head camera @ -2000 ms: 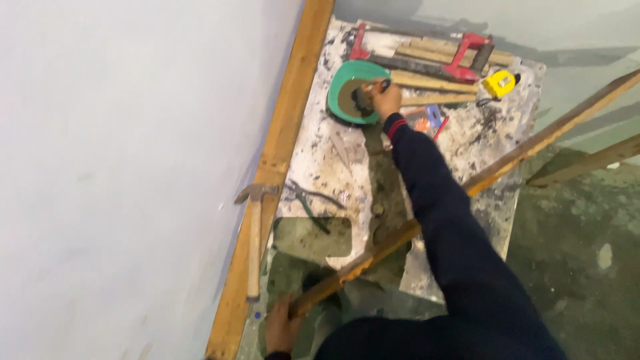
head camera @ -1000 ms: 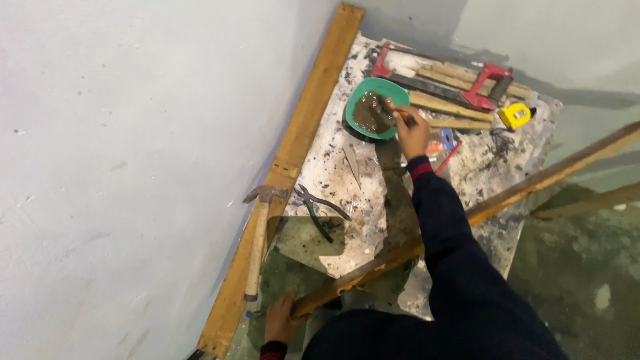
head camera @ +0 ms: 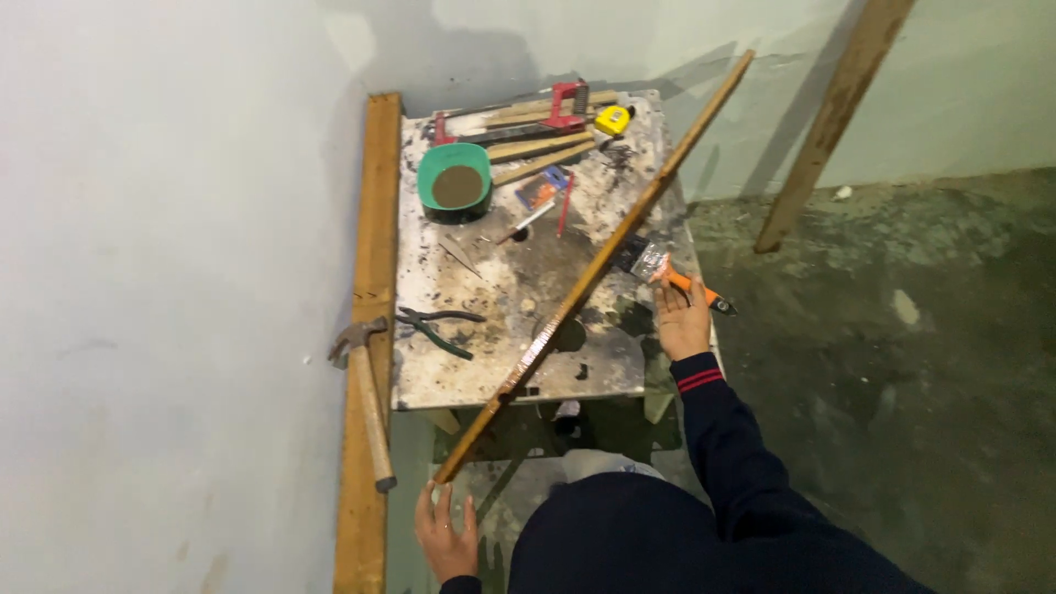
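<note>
A long narrow wooden strip (head camera: 606, 252) runs diagonally over the paint-spattered table (head camera: 425, 388), its lower end at the fingertips of my left hand (head camera: 445, 532); those fingers are spread. My right hand (head camera: 685, 322) lies palm up with spread fingers at the table's right edge, touching or just under the orange handle of a paintbrush (head camera: 672, 276); I cannot tell whether it bears the brush. The bristles, dark, rest beside the strip. A green plastic bowl (head camera: 454, 177) of brown liquid stands at the upper left of the table.
A claw hammer (head camera: 370, 404) lies on a wooden beam (head camera: 371, 214) along the wall. Pliers (head camera: 437, 326), a red hacksaw (head camera: 565, 107), a yellow tape measure (head camera: 612, 120), a red pencil (head camera: 566, 205) and wood sticks (head camera: 540, 148) are on the table. Another plank (head camera: 833, 124) leans at the right.
My right hand has moved from the green bowl to the table's right edge, and the brush is there too. My left hand, closed around the strip's lower end before, has spread its fingers. The view has shifted.
</note>
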